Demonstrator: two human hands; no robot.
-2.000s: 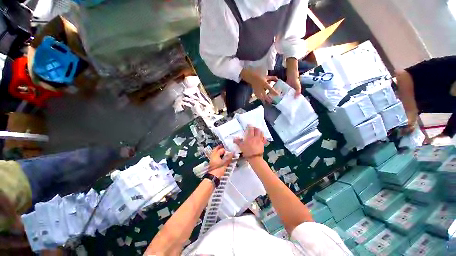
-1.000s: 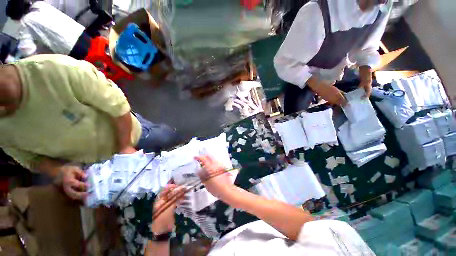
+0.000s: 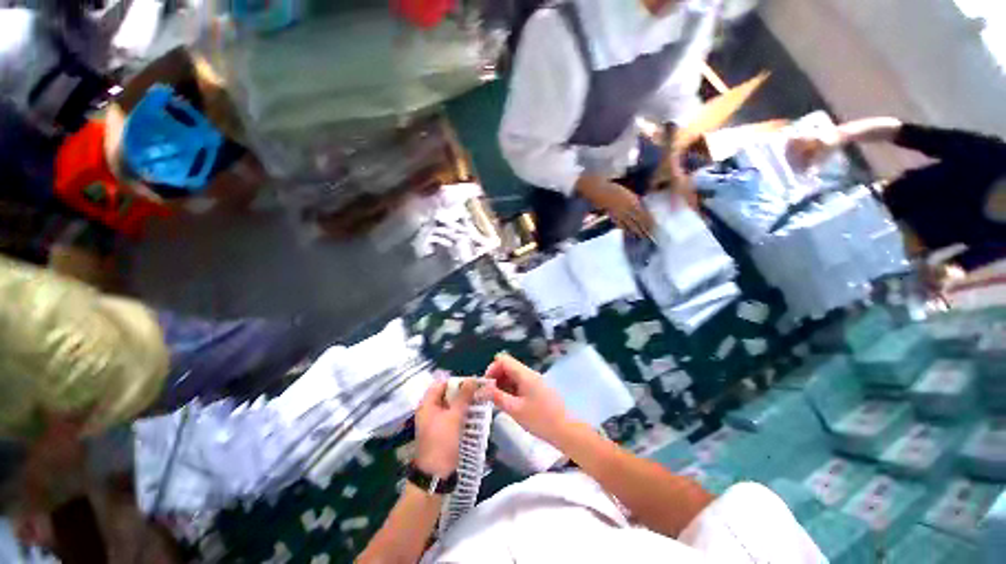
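My left hand [image 3: 443, 432], with a dark band at the wrist, holds the top of a long white label strip [image 3: 470, 457]. The strip hangs down toward my body. My right hand [image 3: 522, 397] is at the strip's top end, its thumb and forefinger pinched together; whether a label is between them is too blurred to tell. White mailers [image 3: 590, 386] lie flat on the green table just beyond and under my right forearm. Two packed mailers [image 3: 601, 270] lie side by side farther off.
A long row of white mailers [image 3: 298, 424] lies at the left, beside a person in yellow. A person across the table handles a mailer stack [image 3: 686, 264]. Packed mailers [image 3: 833, 248] stand at the right, near another person's arms. Teal boxes [image 3: 916, 441] fill the lower right. Scraps litter the table.
My hands have left the left mailer row and come together at the label strip in front of my body. The view has swung right. Another person's arm now reaches over the right-hand mailers.
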